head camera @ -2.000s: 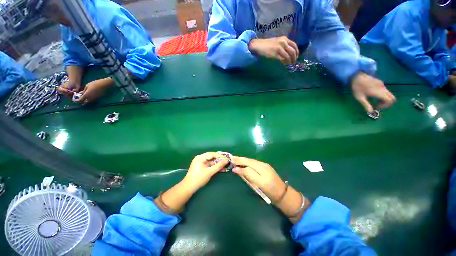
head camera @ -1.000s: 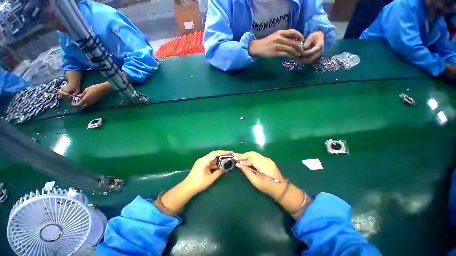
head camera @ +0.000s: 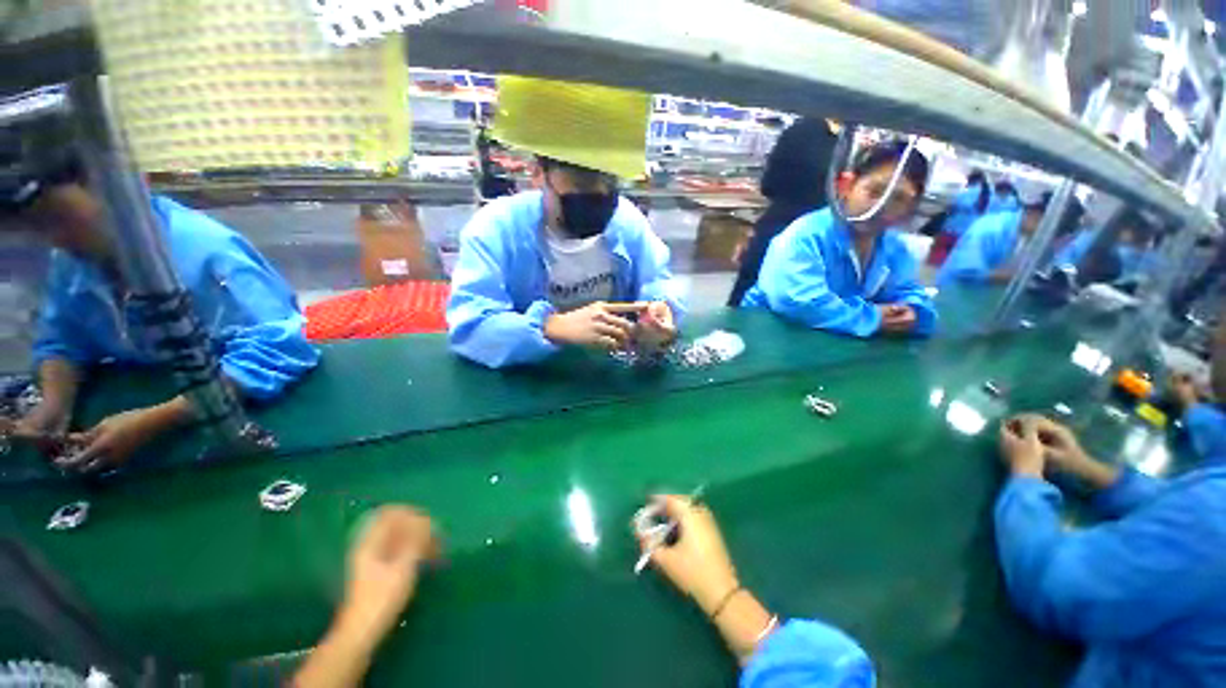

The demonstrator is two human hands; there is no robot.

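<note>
My right hand (head camera: 692, 551) is over the green belt, right of centre, with a slim white tool (head camera: 645, 558) in its fingers. A white-framed module with a dark centre (head camera: 655, 524) is at its fingertips; whether it is gripped or only touched is not clear. My left hand (head camera: 387, 558) is motion-blurred, apart from the right, with its fingers curled; nothing shows in it. Another white-framed module (head camera: 281, 496) lies on the belt left of my left hand.
More modules lie on the belt at far left (head camera: 67, 515) and right (head camera: 820, 405). Co-workers in blue smocks sit opposite and at right, with small parts (head camera: 699, 352) before one opposite. A metal post (head camera: 168, 296) stands at left; a rail (head camera: 753, 74) crosses above.
The view has tilted up and turned right. My hands have moved apart; the module is no longer held between them. The fan is mostly out of view.
</note>
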